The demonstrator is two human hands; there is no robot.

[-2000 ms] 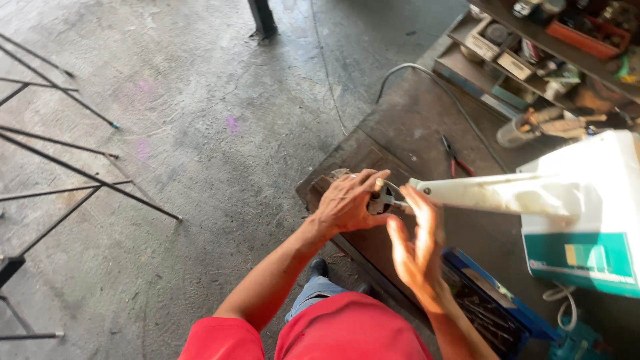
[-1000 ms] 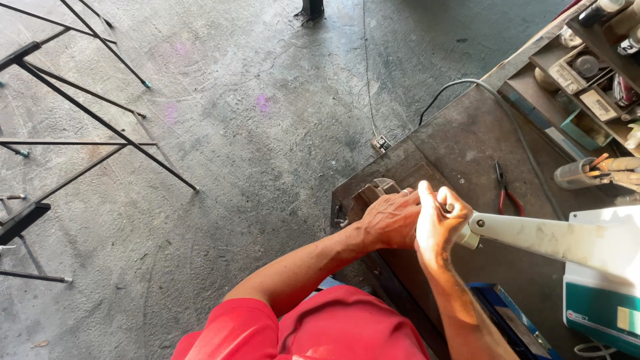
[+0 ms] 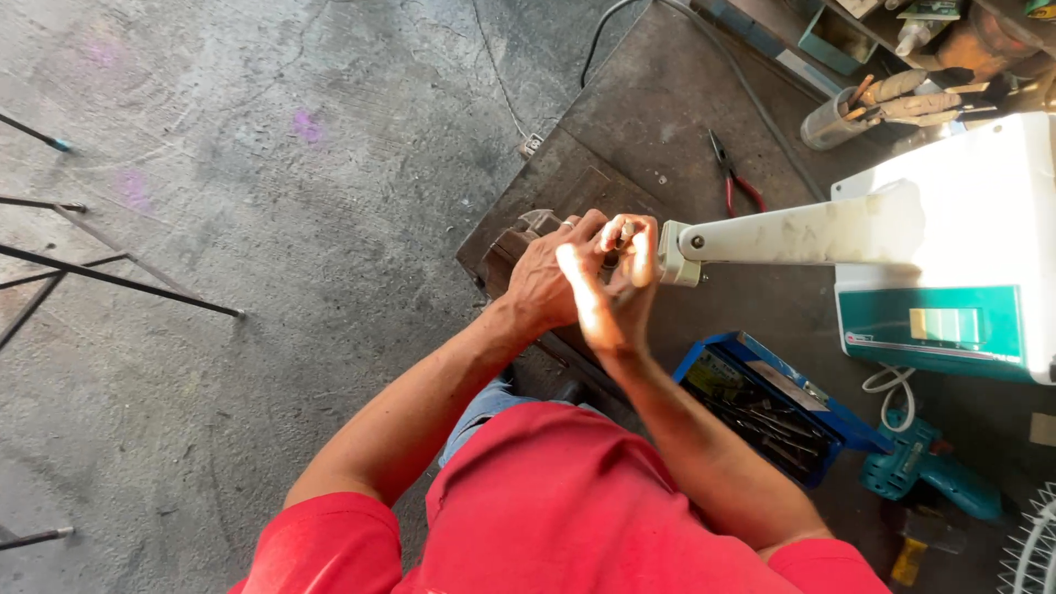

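Note:
My left hand [image 3: 549, 276] lies over the metal part of a bench vise [image 3: 511, 247] near the bench corner, its fingers reaching toward my right hand. What it holds, if anything, is hidden. Against it, my right hand [image 3: 619, 276] has its fingers curled around a small metal piece [image 3: 628, 231], whose tip shows between them; its kind cannot be told. Just right of my fingers is the end bracket [image 3: 680, 253] of a long white arm [image 3: 767, 235], which runs to a white and green machine housing [image 3: 932, 330].
Red-handled pliers [image 3: 730, 173] lie on the dark workbench [image 3: 701, 99]. A blue metal box [image 3: 763, 404] of bits, a teal power drill [image 3: 924, 466] and a hammer [image 3: 910, 557] are at the lower right. A clear jar [image 3: 829, 124] holds tools. Black metal rods [image 3: 124, 280] stand at left.
Two seconds ago my hands were more apart around a small metal part; now they are together over the vise. The view has shifted toward the bench.

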